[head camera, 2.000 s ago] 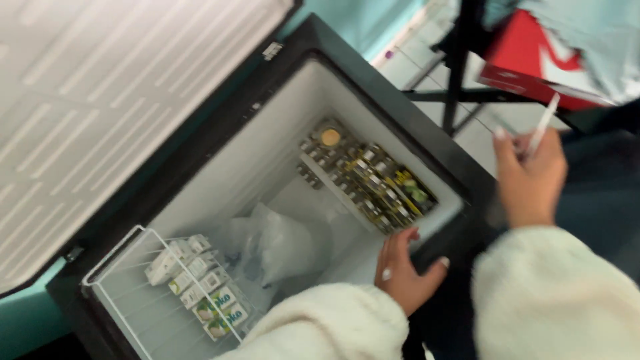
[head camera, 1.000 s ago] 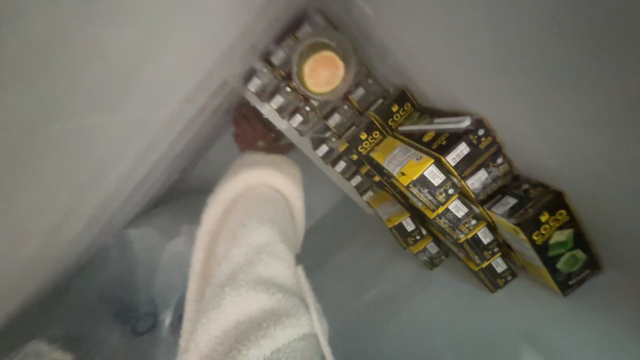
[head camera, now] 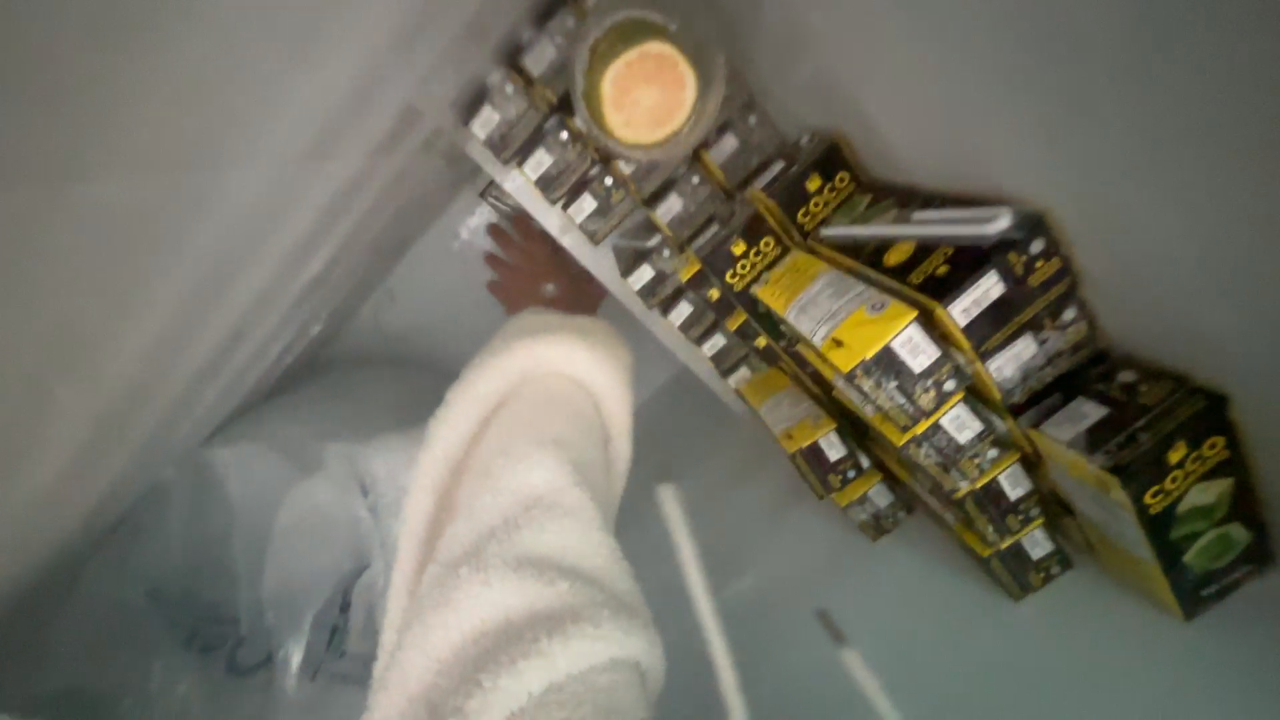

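Note:
My left hand (head camera: 545, 265), in a fluffy cream sleeve, reaches down inside the chest freezer beside a pale divider (head camera: 600, 262). Its fingers are spread, and I see nothing held; a small dark object lies near the fingertips, partly hidden. Across the divider stand rows of small dark packages (head camera: 595, 200) and black-and-yellow coco charcoal boxes (head camera: 900, 350). A round container (head camera: 648, 90) with a pale orange disc inside rests on the packages. A thin white-edged object (head camera: 920, 225) lies over the boxes. My right hand is out of view.
A translucent plastic bag (head camera: 290, 540) lies at the lower left of the freezer. One larger coco box (head camera: 1170, 490) leans at the right, near the freezer wall (head camera: 1130, 130). Two pale, blurred stick-like shapes (head camera: 700, 600) show at the bottom.
My left hand has moved from the freezer's near rim down inside, beside the divider. My right hand, earlier holding a thin white stick, has left the view. The view has moved much closer.

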